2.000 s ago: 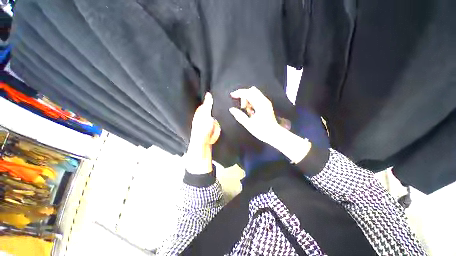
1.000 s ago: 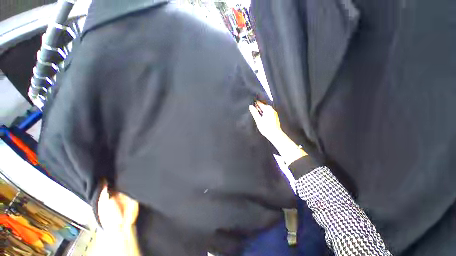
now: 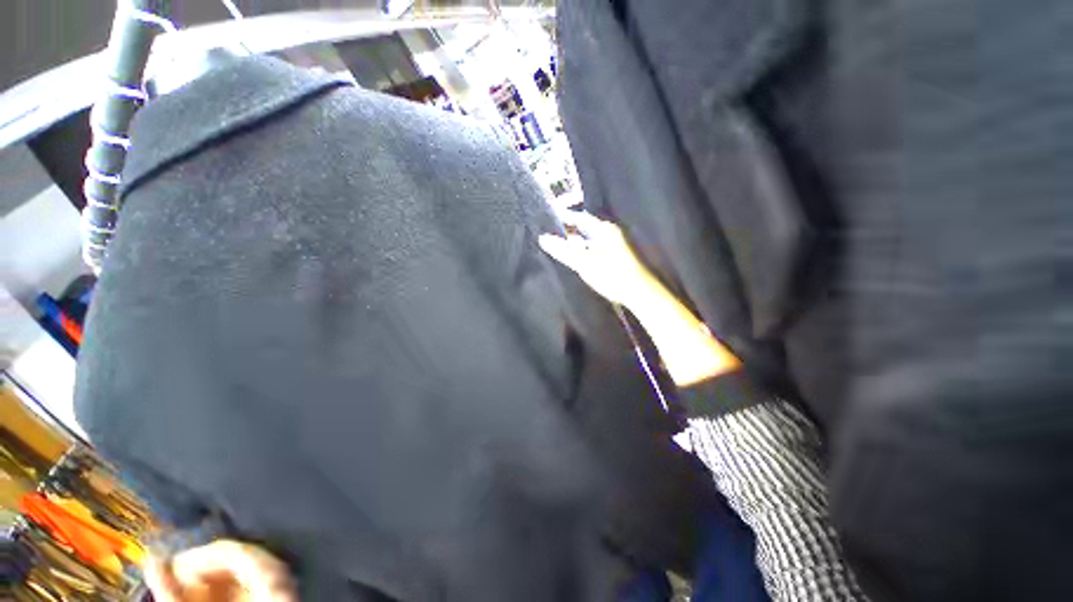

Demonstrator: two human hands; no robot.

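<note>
A dark charcoal coat (image 3: 353,318) hangs in front of me with its collar and broad panel showing. My right hand (image 3: 594,253) is at its upper right edge, near the shoulder, with thumb and fingers pinched on the cloth; I cannot make out a tool in it. My left hand (image 3: 224,573) is at the coat's lower left edge, blurred and cut off by the bottom of the picture. Its fingers are curled against the cloth, but their grip is unclear.
Another dark coat (image 3: 730,176) with a lapel hangs close on the right, beside my right forearm. A rail with white rings (image 3: 110,141) stands at the upper left. Orange and yellow items (image 3: 77,529) are at the lower left.
The view has swung from the lower coat cloth up to the collar and shoulder. My hands, close together at first, are now far apart, one at each side of the coat.
</note>
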